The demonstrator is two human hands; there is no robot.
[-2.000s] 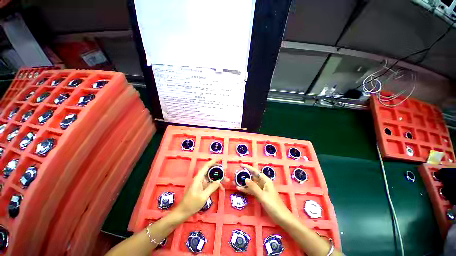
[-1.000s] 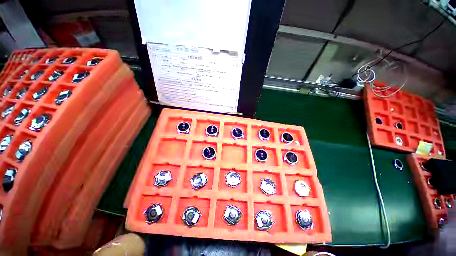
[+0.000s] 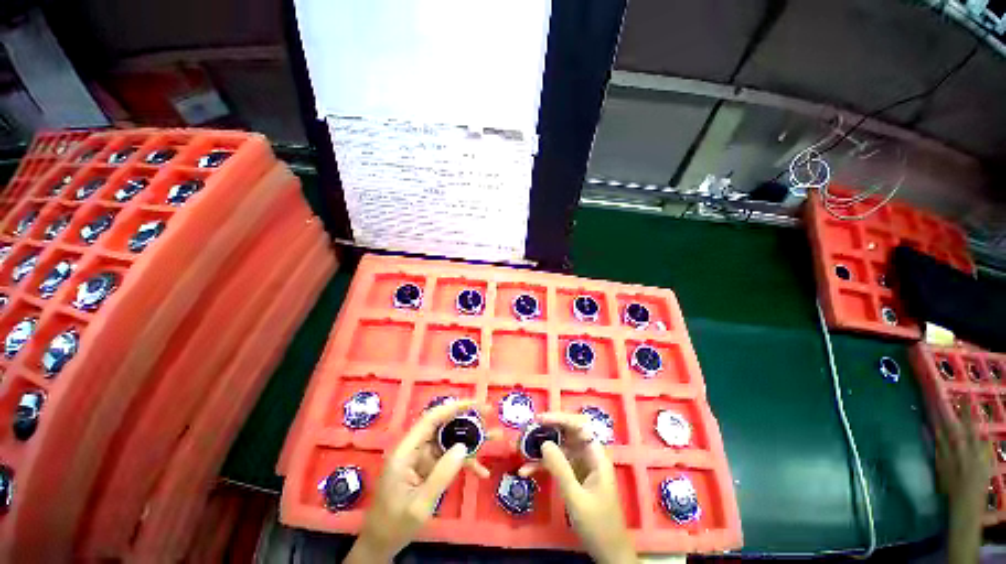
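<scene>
My left hand (image 3: 417, 485) holds a round watch head (image 3: 460, 436), black dial up, between thumb and fingers. My right hand (image 3: 582, 476) holds another watch head (image 3: 542, 442), also dial up. Both are above the lower rows of the red-orange working tray (image 3: 359, 358). In that tray, the top row and part of the second show black dials; two second-row pockets are empty. The lower rows hold silver watch heads, case back up, such as one at the lower right (image 3: 680, 499). My hands partly hide some lower pockets.
Stacked red-orange trays (image 3: 237, 320) stand at left. A white printed sheet (image 3: 432, 182) with a black border stands behind. At right are a tray (image 3: 866, 237), another tray (image 3: 969, 386), a watch head on the bench (image 3: 889, 369), a white cable (image 3: 841, 430) and another person's hand (image 3: 963, 468).
My hands, drawn back at the bottom edge one second ago, are over the tray again, each holding a watch head. Another person's hand has appeared at right, and the black item there has moved up.
</scene>
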